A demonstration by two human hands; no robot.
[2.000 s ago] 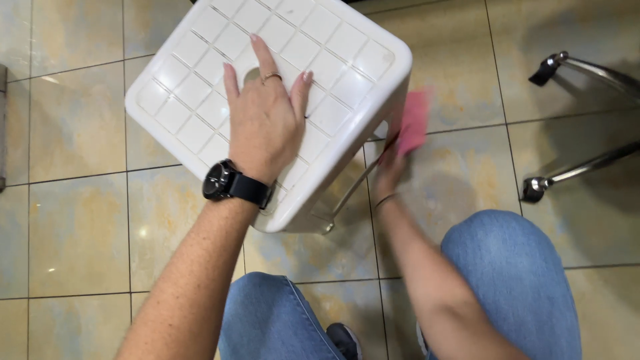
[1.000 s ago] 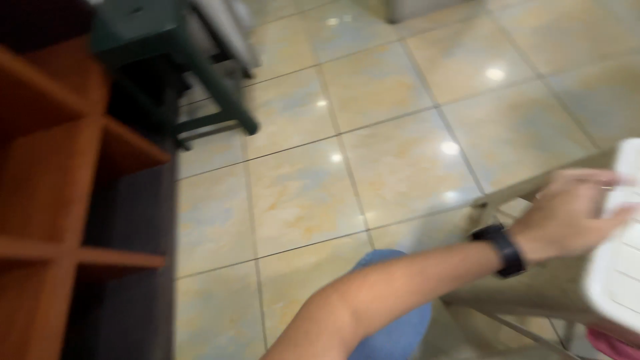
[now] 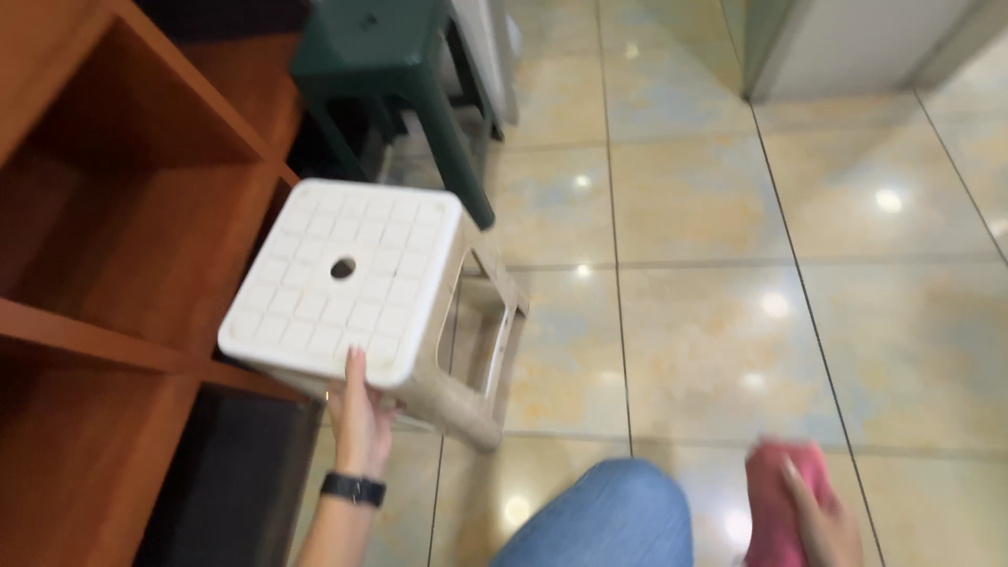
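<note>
A white plastic stool with a square grid-patterned seat and a round hole stands beside the wooden shelving at the left. My left hand, below a black watch, grips the near edge of its seat, thumb on top and fingers underneath. At the lower right, my right hand holds a pink cloth away from the stool, above the tiled floor. The cloth and that hand are slightly blurred.
Reddish-brown wooden shelving runs along the left side. Behind the white stool stands a dark green plastic stool. A pale cabinet or panel rises at the upper right. My jeans-covered knee is at the bottom, over glossy floor tiles.
The white stool now stands by the shelving; one second ago it was at the right edge of view, away from it. My left hand has gone from its top to its edge. The view has shifted greatly.
</note>
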